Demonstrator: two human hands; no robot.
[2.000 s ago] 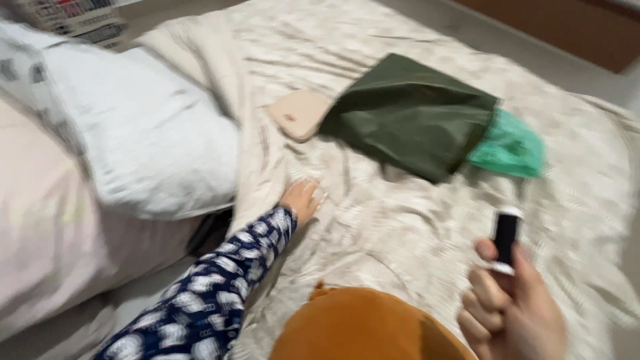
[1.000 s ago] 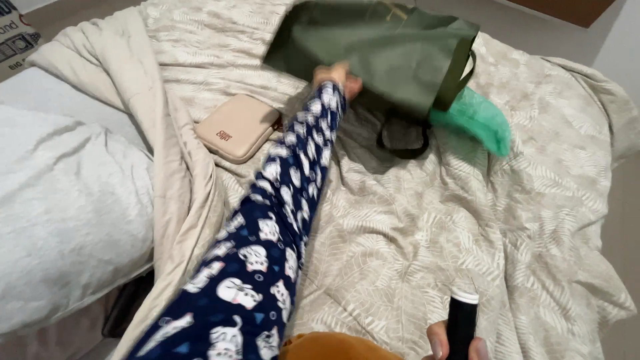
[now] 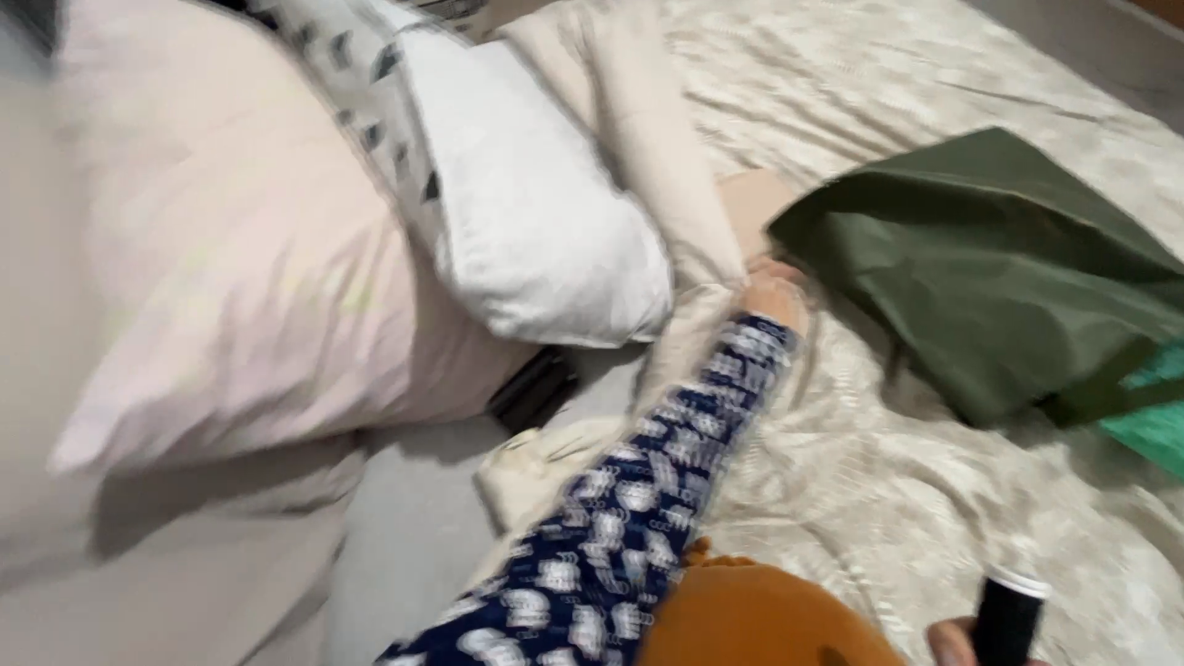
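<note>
My left hand (image 3: 775,294), in a navy sleeve with white animal prints, reaches onto the bed beside the corner of a dark green bag (image 3: 990,277). Its fingers are blurred, and I cannot tell whether they grip anything. Just beyond them lies a pale pink pouch (image 3: 754,208), partly covered by the green bag. At the lower right edge my right hand (image 3: 953,641) holds a small black cylinder with a white rim (image 3: 1010,615); most of that hand is out of frame. Green thin material (image 3: 1152,430) shows under the bag's right side.
A pink pillow (image 3: 250,259) and a white pillow (image 3: 546,194) lie at the left. A dark object (image 3: 534,390) pokes out beneath the pillows. The beige patterned bedspread (image 3: 879,518) is rumpled. Something rounded and orange-brown (image 3: 768,620) is at the bottom, close to me.
My left hand was on the green bag a second ago and is now at its near left corner by the pouch. The bag has changed its lie. The view has swung left.
</note>
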